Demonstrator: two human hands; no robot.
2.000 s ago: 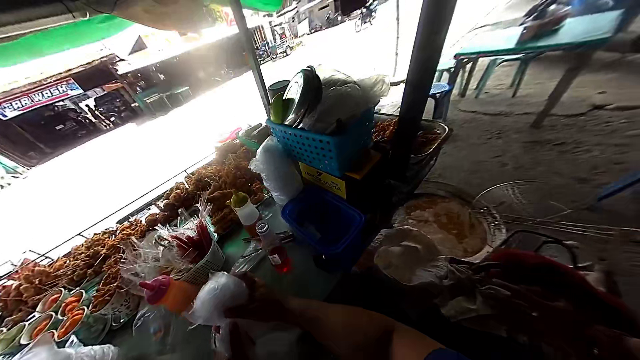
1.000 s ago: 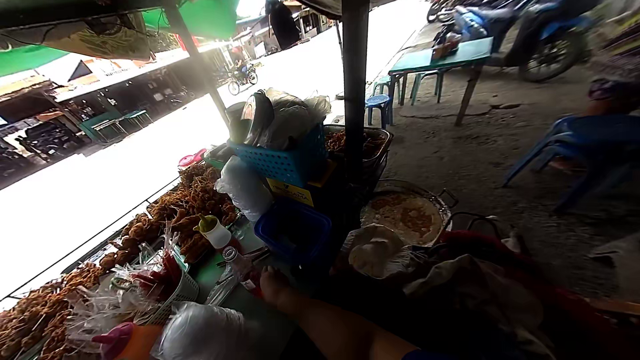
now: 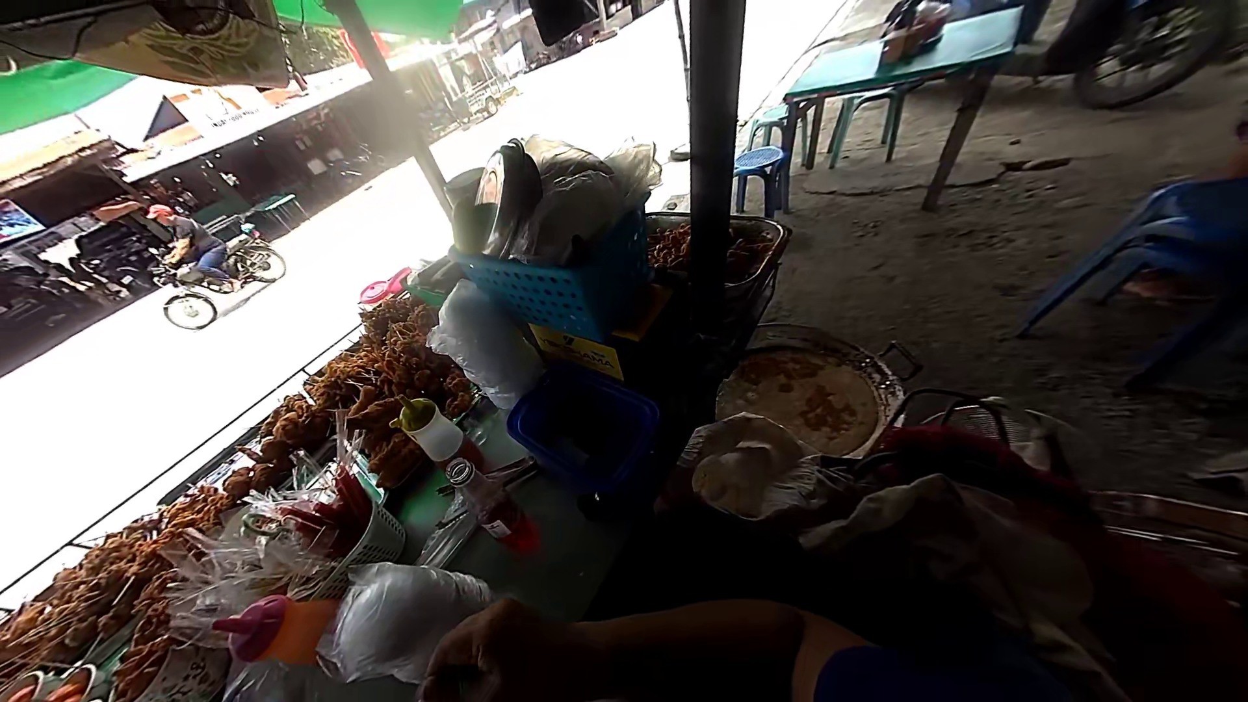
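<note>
My right hand (image 3: 487, 648), dark and partly cut off by the bottom edge, is beside a bundle of clear plastic bags (image 3: 405, 619); whether its curled fingers hold anything is hidden. My left hand is out of view. Left of the bags lies an orange squeeze bottle with a pink cap (image 3: 283, 629). Above my hand, a glass bottle with red liquid (image 3: 497, 507) leans on the green tabletop, near a white squeeze bottle with a yellow-green top (image 3: 429, 429). A basket (image 3: 380, 536) holds red items and plastic. Fried skewered food (image 3: 390, 375) is heaped along the stall's outer side.
A blue basin (image 3: 585, 429) stands below a perforated blue basket (image 3: 556, 292) stuffed with bags. A dark post (image 3: 715, 146) rises beside it. Right of it is a wide pan of frying food (image 3: 809, 390). Beyond are a green table (image 3: 907, 63), a blue chair (image 3: 1170, 244) and a motorcycle rider (image 3: 200, 249).
My right hand, near the red-liquid bottle one second ago, is now lower, beside the plastic bags. The rider on the road has moved left.
</note>
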